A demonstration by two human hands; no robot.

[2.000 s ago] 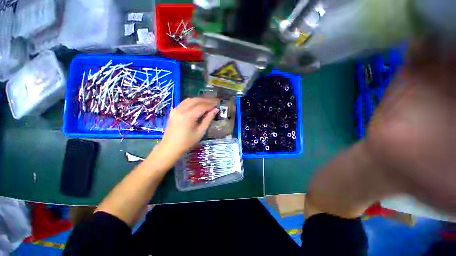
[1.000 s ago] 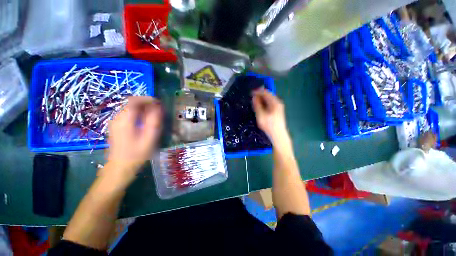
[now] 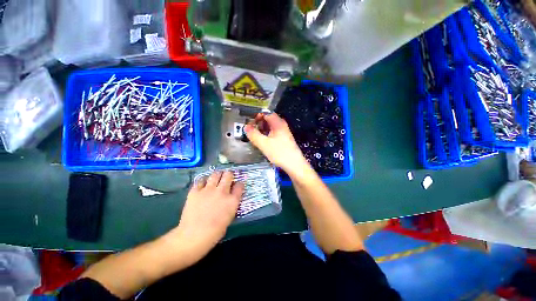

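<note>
My right hand [image 3: 276,141] is at the press fixture [image 3: 238,147], its thumb and fingers pinched over the seats; whether a small part is between them is hidden. One black-and-white seat shows left of the fingertips. My left hand [image 3: 213,203] lies palm down over the left part of the clear plastic box [image 3: 267,210], covering the red ends of the pins; I cannot tell whether it grips any. The row of silver-white pins [image 3: 254,187] shows beside it. The middle blue bin [image 3: 348,135] with black ring parts is right of the fixture. The clear guard plate [image 3: 250,64] is behind it.
The left blue bin [image 3: 132,165] holds loose pins. A red bin [image 3: 179,35] is behind. The green press [image 3: 205,20] stands top centre. A flat black rectangle [image 3: 86,207] lies front left. Frosted boxes [image 3: 32,111] are far left, stacked blue bins [image 3: 464,111] far right.
My right hand has moved left from the middle blue bin to the fixture. My left hand has moved from beside the left blue bin onto the clear box. The view has shifted too.
</note>
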